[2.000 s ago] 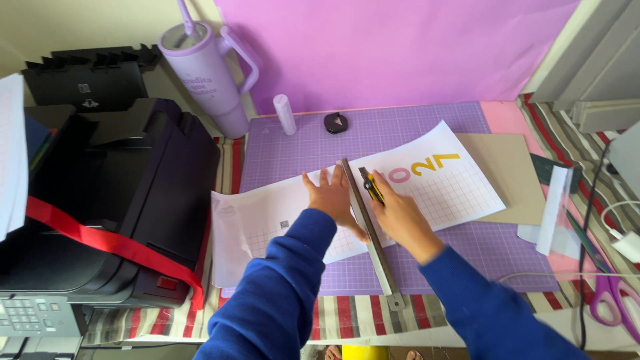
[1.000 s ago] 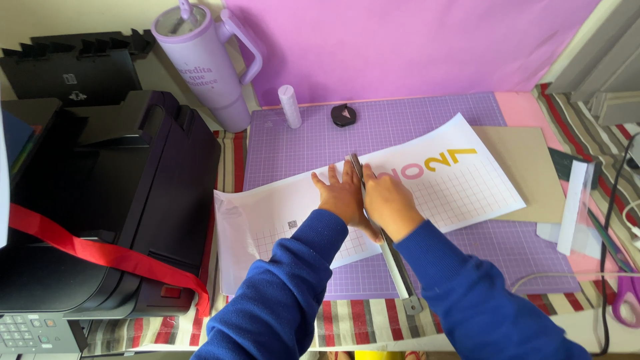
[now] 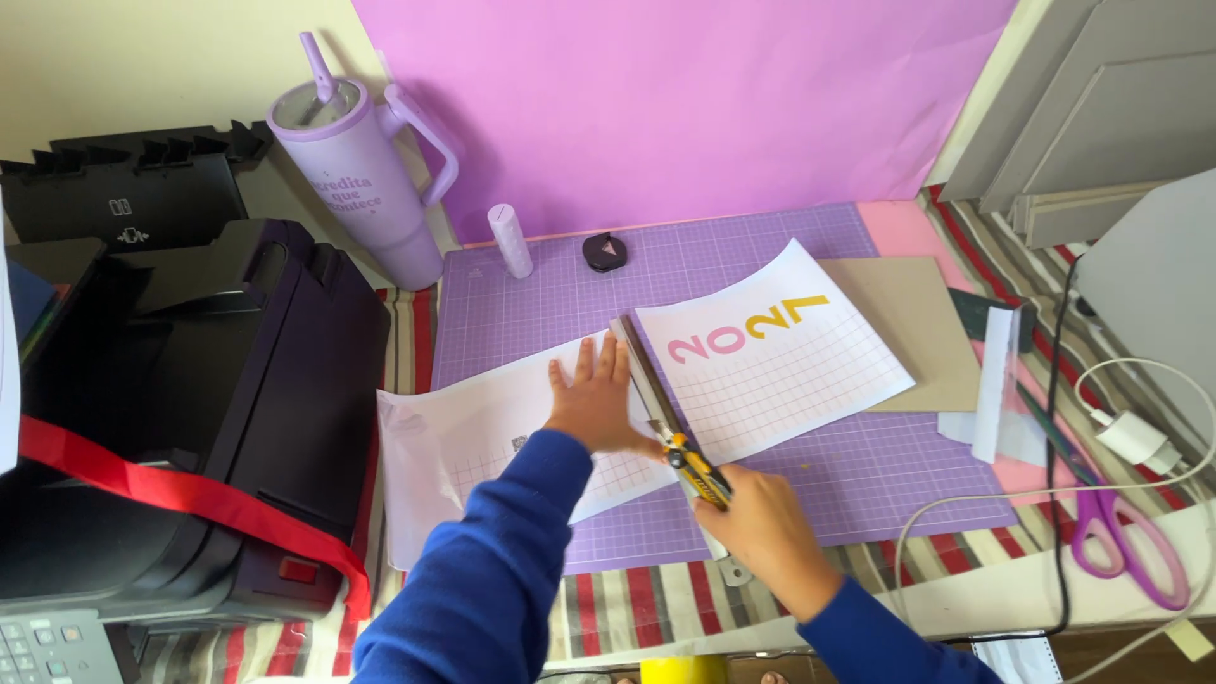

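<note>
A metal ruler (image 3: 646, 375) lies across a purple cutting mat (image 3: 560, 309). My left hand (image 3: 597, 399) is spread flat, fingertips at the ruler's left edge, over a printed paper sheet (image 3: 494, 389). My right hand (image 3: 765, 522) grips a yellow and black utility knife (image 3: 701, 472), its blade end over the ruler beside my left thumb. Right of the ruler lies a separate paper piece (image 3: 788, 380) with a printed grid and large pink and yellow digits. That piece partly covers a beige cardboard sheet (image 3: 912, 332).
A black printer (image 3: 180, 399) with a red ribbon (image 3: 190, 489) stands at left. Behind the mat are a lilac tumbler (image 3: 366, 190), a lilac tube (image 3: 510, 242) and a small black object (image 3: 605, 252). Purple-handled scissors (image 3: 1126, 546), cables and a white charger (image 3: 1140, 442) lie at right.
The paper, continuous in the earlier frames, now lies in two parts with a gap at the ruler. My right hand has moved down along the ruler with the knife. My left hand remains spread.
</note>
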